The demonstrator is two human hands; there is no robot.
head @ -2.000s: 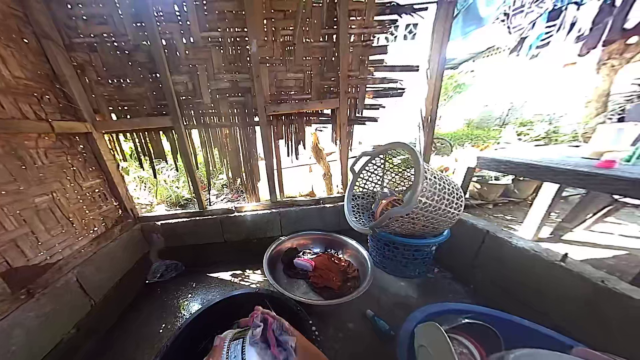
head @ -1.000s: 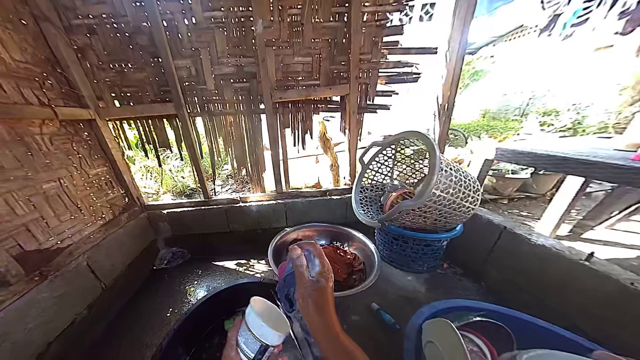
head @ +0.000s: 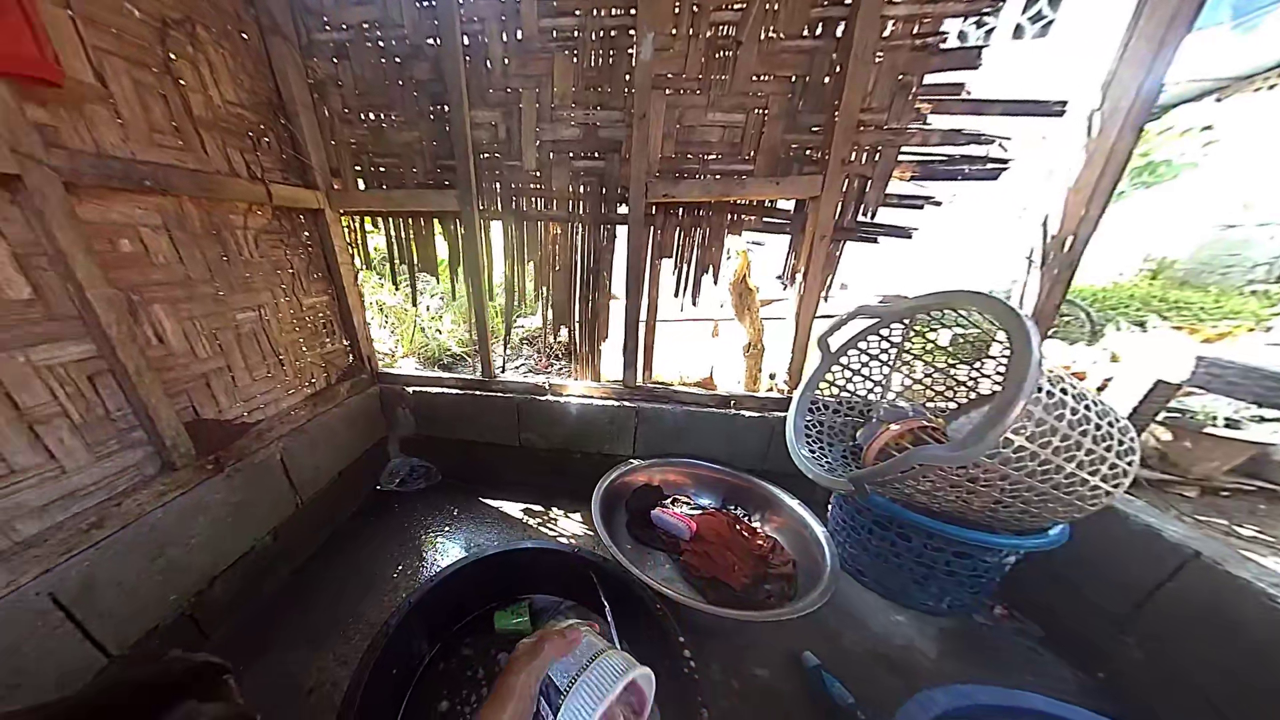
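My left hand (head: 535, 665) grips a tilted clear plastic container (head: 605, 685) with a white ribbed rim, over a black tub (head: 375, 645) of water. Something pinkish shows in its mouth; I cannot tell what. A small green object (head: 513, 618) lies in the tub, and a thin light-coloured strip stands near the container. Beyond the tub's right side is a steel basin (head: 815, 590) with wet rust-brown cloth (head: 735, 550), darker cloth and a pink-and-white brush (head: 673, 523). I cannot make out my right hand.
A grey perforated basket (head: 1070, 450) lies tilted on a blue basket (head: 900, 555) at the right. The rim of a blue tub (head: 990, 700) and a blue-handled object (head: 828, 685) are at lower right. Low block walls (head: 575, 425) border the wet floor.
A hand that reached up beside the steel basin one second ago is no longer there. The plastic container is now tilted with its mouth toward the lower right.
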